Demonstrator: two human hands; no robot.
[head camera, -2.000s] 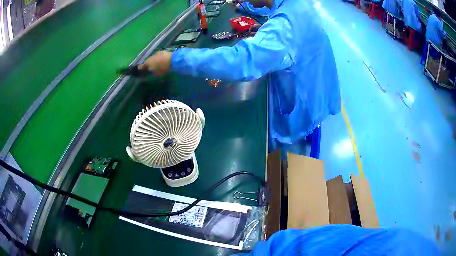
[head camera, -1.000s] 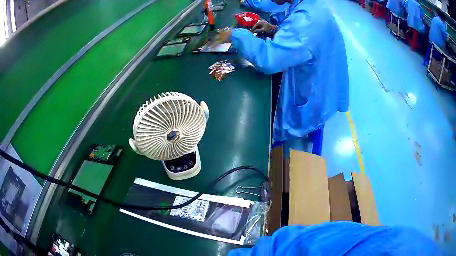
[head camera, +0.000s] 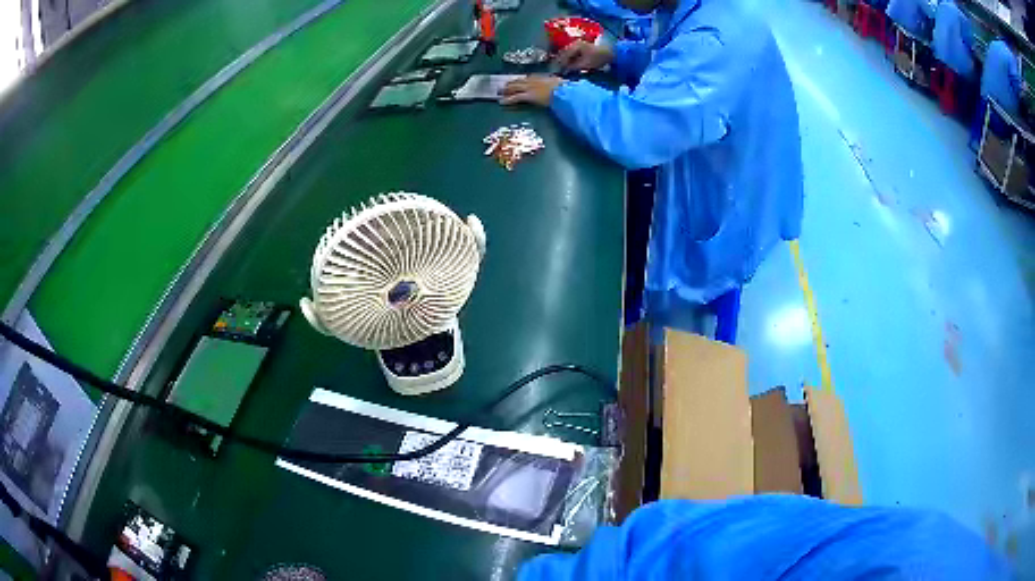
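No hand of mine shows; only a blue sleeve of mine lies along the bottom edge, its hand out of the picture. A half-assembled tablet unit (head camera: 219, 377) lies on the dark-green bench at the left, its mainboard (head camera: 244, 319) at the far end. Part of another unit (head camera: 150, 542) shows at the bottom left, with a bit of orange at the edge beside it. A printed sheet (head camera: 437, 463) with white edges and a white label lies in front of the cream desk fan (head camera: 397, 272). A speckled round dish (head camera: 293, 573) is cut off by the bottom edge.
A black cable (head camera: 284, 455) loops over the unit and sheet. A brown cardboard box (head camera: 704, 420) stands beside the bench edge. A person in a blue smock (head camera: 726, 148) works farther along, near tablet units (head camera: 405, 93), small loose parts (head camera: 513, 145) and a red container (head camera: 573, 31).
The other person's arm has drawn back from over the bench to a unit there. The view has shifted slightly, so more of the bottom-left unit and the speckled dish now show.
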